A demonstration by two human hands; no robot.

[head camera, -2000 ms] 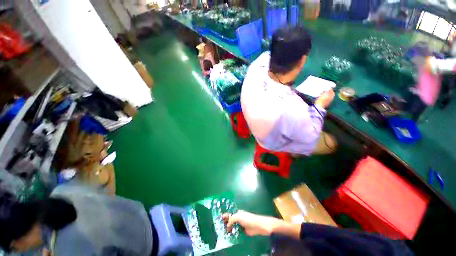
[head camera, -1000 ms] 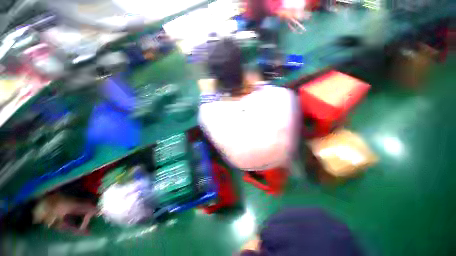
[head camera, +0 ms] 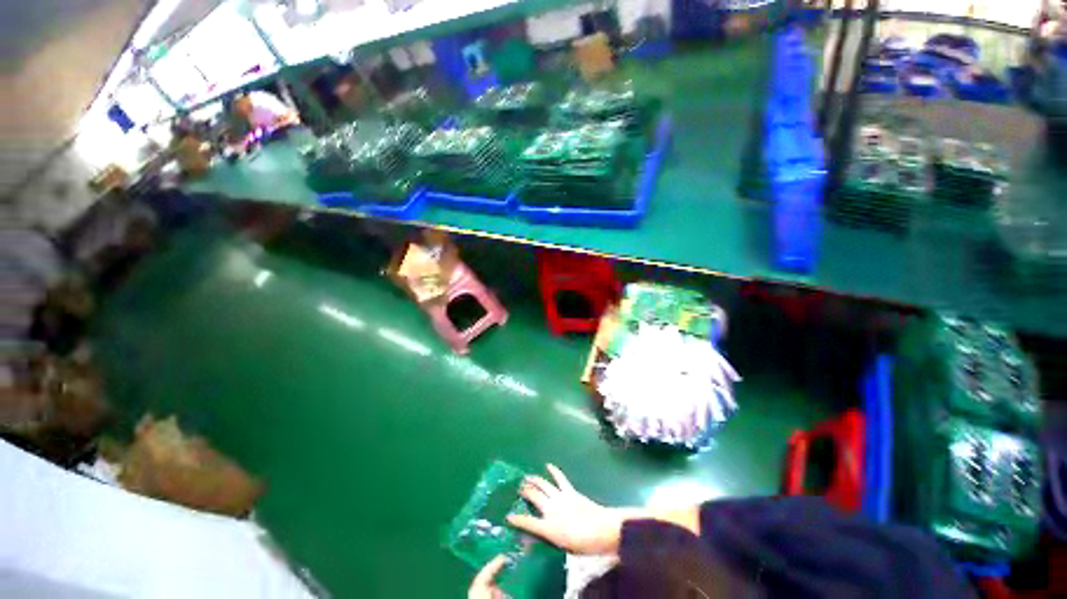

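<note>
A green circuit board [head camera: 482, 515] is low in the middle of the view, above the floor, tilted and blurred. My right hand [head camera: 570, 515], in a dark sleeve, reaches in from the right with its fingers over the board's right edge. My left hand [head camera: 489, 578] is at the board's lower edge; only a thumb or fingertips show and the picture's bottom edge cuts off the rest.
A long bench [head camera: 714, 240] carries board stacks in blue bins [head camera: 585, 215] and upright blue bins [head camera: 793, 152]. Below are a pink stool [head camera: 474, 307], red stool [head camera: 573, 287] and a container of white strips [head camera: 667, 386]. Board stacks [head camera: 977, 468] stand at right.
The view has swung to the left along the bench. The seated person and red box have left the picture. The circuit board and both my hands now show at the bottom.
</note>
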